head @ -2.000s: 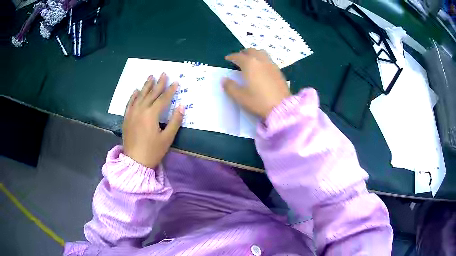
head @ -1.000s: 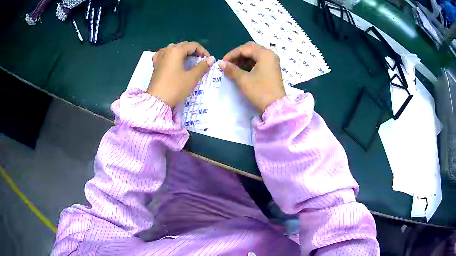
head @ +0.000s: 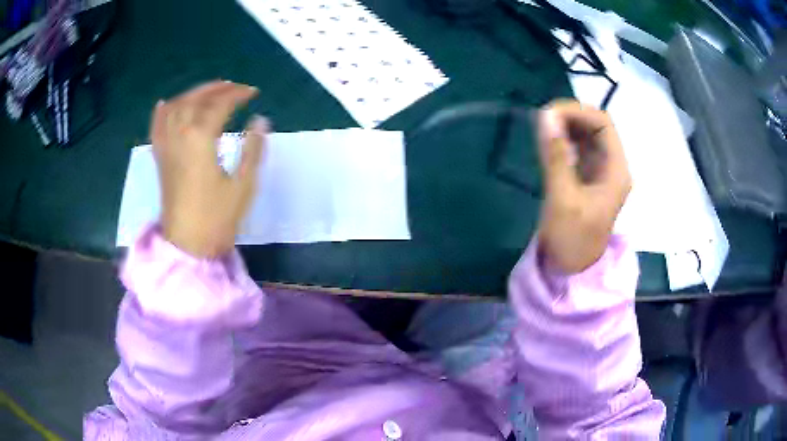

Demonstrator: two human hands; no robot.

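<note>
A white die-cut tape sheet lies on the dark green mat in front of me. Its right part looks plain white. My left hand is over its left part, fingers curled and apart, with nothing seen in them. My right hand is raised to the right of the sheet. Its thumb and forefinger are pinched on a thin, blurred, pale strip that trails left towards the sheet. The strip's type cannot be told.
A second tape sheet with blue print lies farther back. White waste paper lies at right, with black frames over it. A greyish tray or bag is at far right. Taped frames and wire bundles are at far left.
My hands were together at the sheet's back edge. They are now apart, the right one far to the right with a strip. The blue print on the near sheet no longer shows.
</note>
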